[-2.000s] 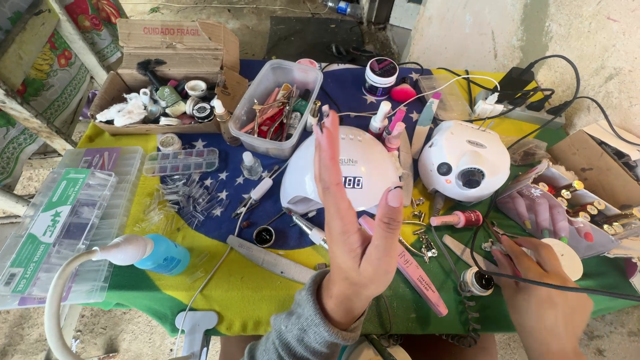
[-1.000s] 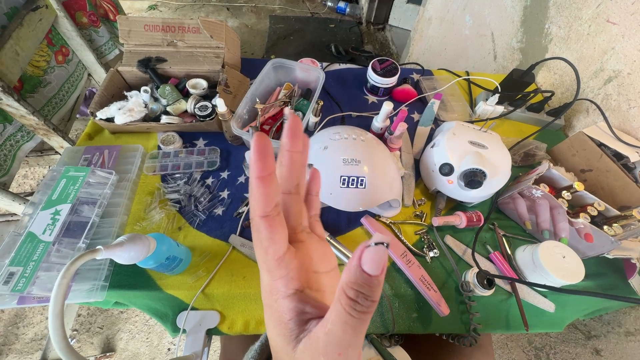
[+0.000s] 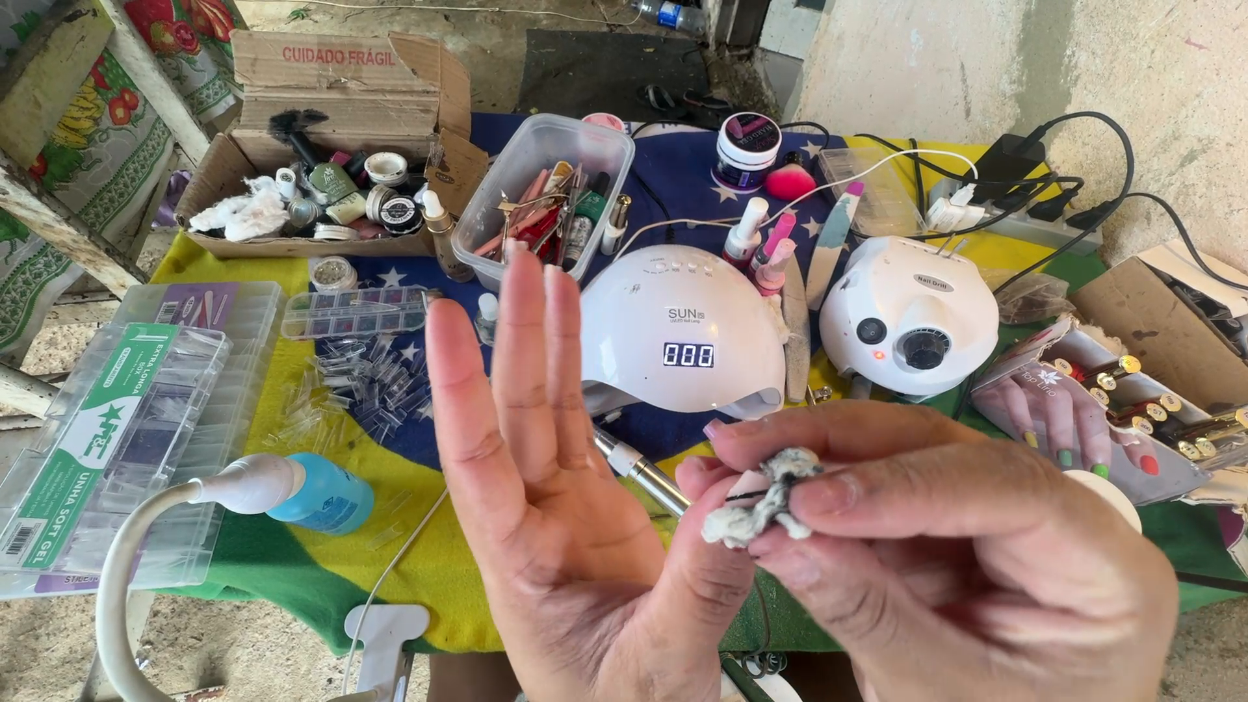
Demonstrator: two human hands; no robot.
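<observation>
My left hand [image 3: 575, 526] is raised palm up above the table, fingers apart, its thumb pointing right. My right hand [image 3: 955, 546] pinches a smudged wad of white cotton [image 3: 770, 502] between thumb and fingertips and presses it around the left thumb's nail, which is partly covered. Beyond the hands stands a white nail lamp [image 3: 682, 327] with a lit display. To its right is a white nail drill unit [image 3: 907, 317] with a small red light. A silver drill handpiece [image 3: 639, 468] lies behind the left thumb.
At left are clear cases of nail tips [image 3: 117, 448], a blue pump bottle [image 3: 327, 495] and a lamp's white gooseneck [image 3: 117, 585]. A cardboard box [image 3: 312, 146] and a plastic tub [image 3: 541, 185] stand at the back. Polish bottles [image 3: 1121, 370] and a power strip [image 3: 1043, 224] are at right.
My right hand, over the table's right side two seconds ago and out of view one second ago, now holds cotton at the left thumb. The left hand's palm has turned more toward the camera.
</observation>
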